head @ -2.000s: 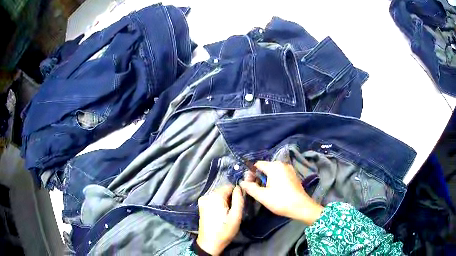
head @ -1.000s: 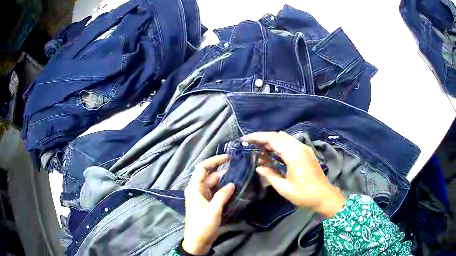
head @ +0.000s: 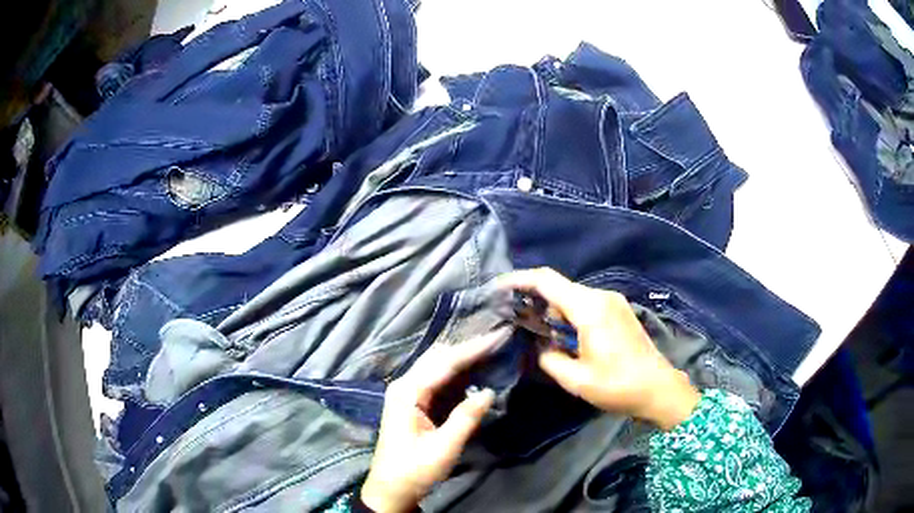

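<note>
A denim jacket (head: 301, 291), dark blue outside and pale grey inside, lies spread in front of me, its wide collar (head: 641, 250) fanned to the right. My left hand (head: 431, 411) holds a dark buttoned part of it, likely a cuff, between thumb and fingers; a silvery button shows at the thumb. My right hand (head: 606, 356) is just to the right at the same part. A small dark, slim tool, seemingly thread snips (head: 536, 323), shows between its thumb and fingers, mostly hidden in the palm.
More denim jackets lie behind (head: 571, 140), in a heap at the left (head: 200, 150) and at the far right (head: 872, 110). They rest on a white table (head: 742, 60), whose right edge curves towards me. Dark cloth hangs beyond that edge.
My left hand has turned the dark buttoned part and opened its fingers around it. My right hand has stayed close beside it with the dark tool. The view has shifted slightly.
</note>
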